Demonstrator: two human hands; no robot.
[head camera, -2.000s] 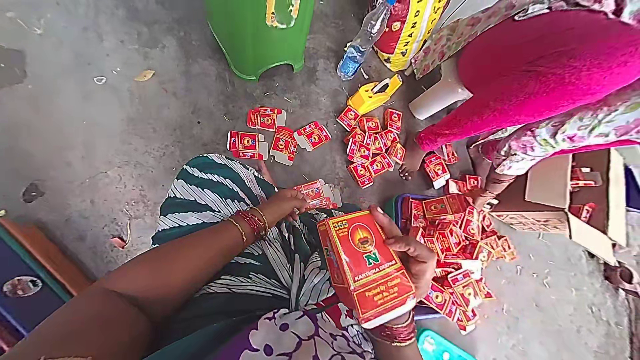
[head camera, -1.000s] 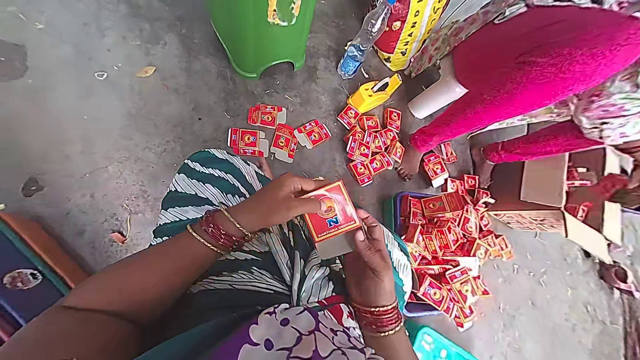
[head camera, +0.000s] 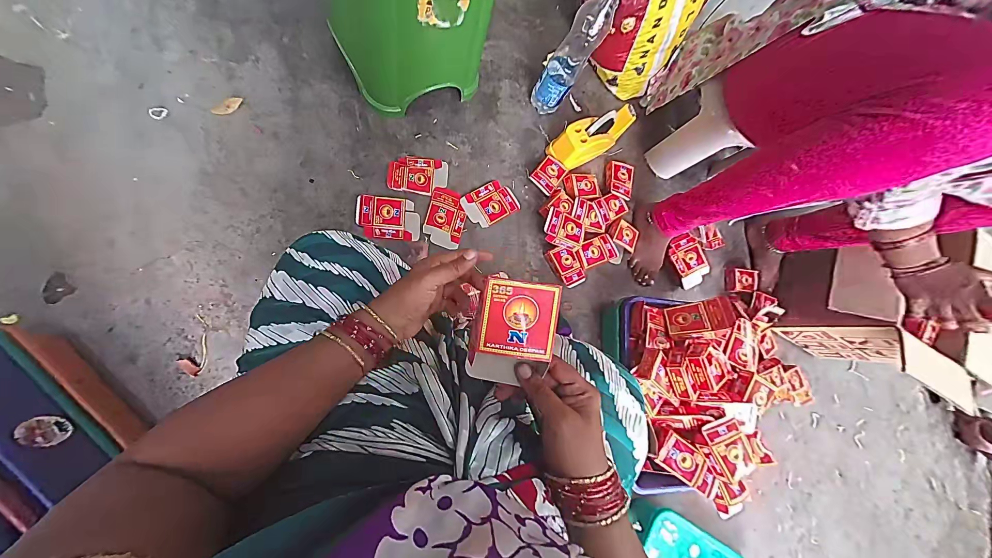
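A red printed cardboard box (head camera: 521, 316) is pinched by my right hand (head camera: 570, 407) at its lower edge, over my lap; a plain flap shows at that edge. My left hand (head camera: 434, 291) is just left of the box with its fingers partly curled; part of another red carton shows behind them, and whether they grip it is unclear. Several flattened red cartons (head camera: 387, 215) lie on the floor beyond my knee. A pile of small folded red boxes (head camera: 587, 213) lies farther right. Beside my right knee, a bin (head camera: 616, 333) is heaped with red boxes and cartons.
A co-worker's hand (head camera: 942, 291) is over an open cardboard box (head camera: 845, 346) at right. A yellow plastic tool (head camera: 587, 139), a plastic bottle (head camera: 554, 81) and a green plastic stool (head camera: 411, 58) stand or lie ahead. Stacked trays (head camera: 46, 411) are at lower left, a turquoise container (head camera: 682, 536) at lower right.
My left hand was on the box one second ago; it has come off it to the left. The co-worker's hand has moved from the heaped bin to the cardboard box.
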